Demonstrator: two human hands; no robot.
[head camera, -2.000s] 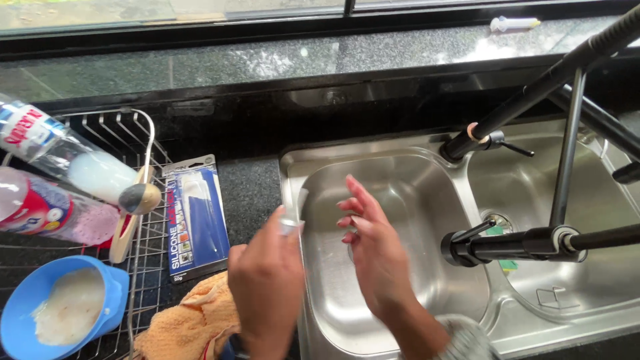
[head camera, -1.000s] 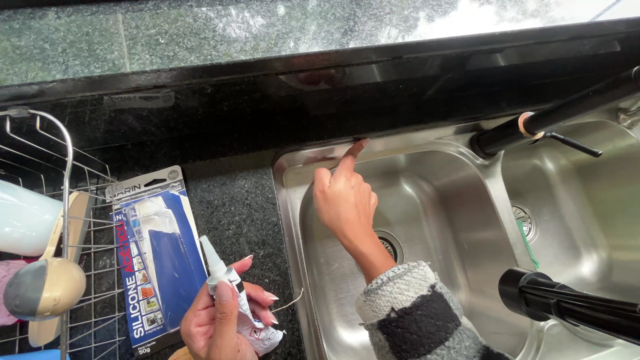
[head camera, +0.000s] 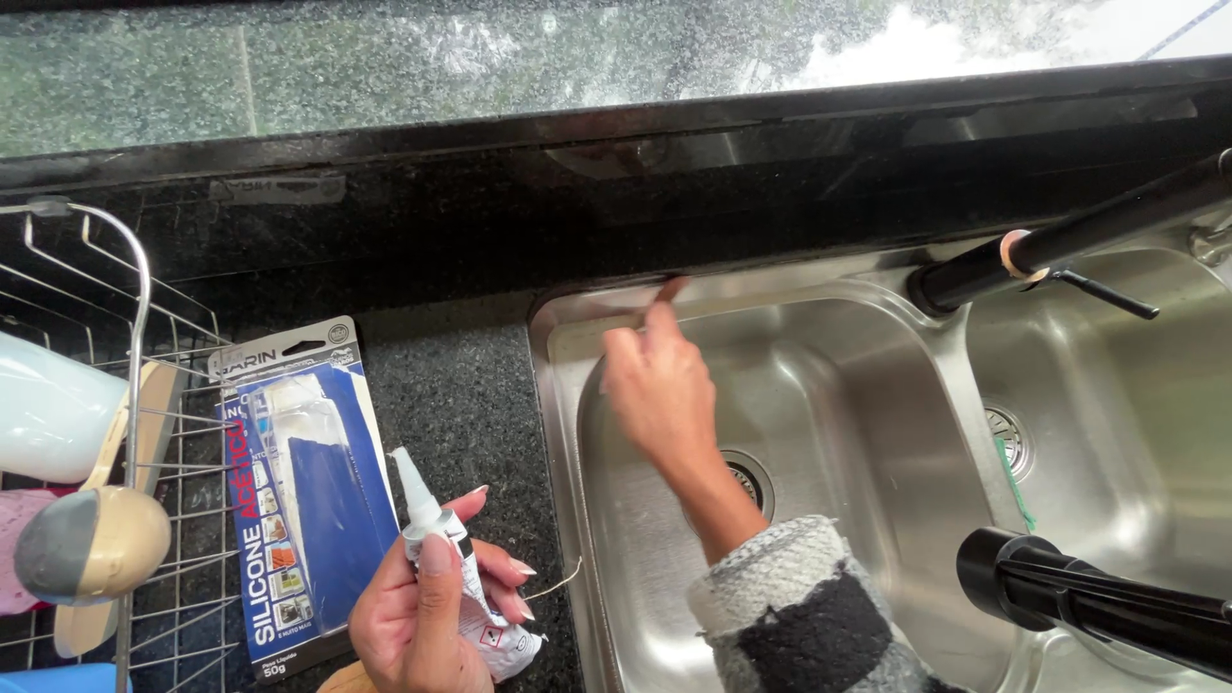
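My left hand (head camera: 433, 616) holds a crumpled silicone tube (head camera: 472, 587) with a white cone nozzle pointing up, above the dark granite counter (head camera: 433, 385). My right hand (head camera: 664, 385) reaches over the left basin of the stainless steel sink (head camera: 847, 404). Its extended index finger touches the sink's back rim, beside the black backsplash, and it holds nothing. The opened silicone blister pack (head camera: 327, 520) lies on the counter, left of the tube.
A wire dish rack (head camera: 140, 385) with a ladle (head camera: 91, 544) and a pale blue-white container (head camera: 53, 414) stands at left. A black faucet (head camera: 972, 274) rises behind the sink, and another black fixture part (head camera: 1068, 587) juts in from the right.
My right index finger has shifted along the sink's back rim since a second ago. Two seconds ago both hands were over the left basin's side; the view has since moved closer.
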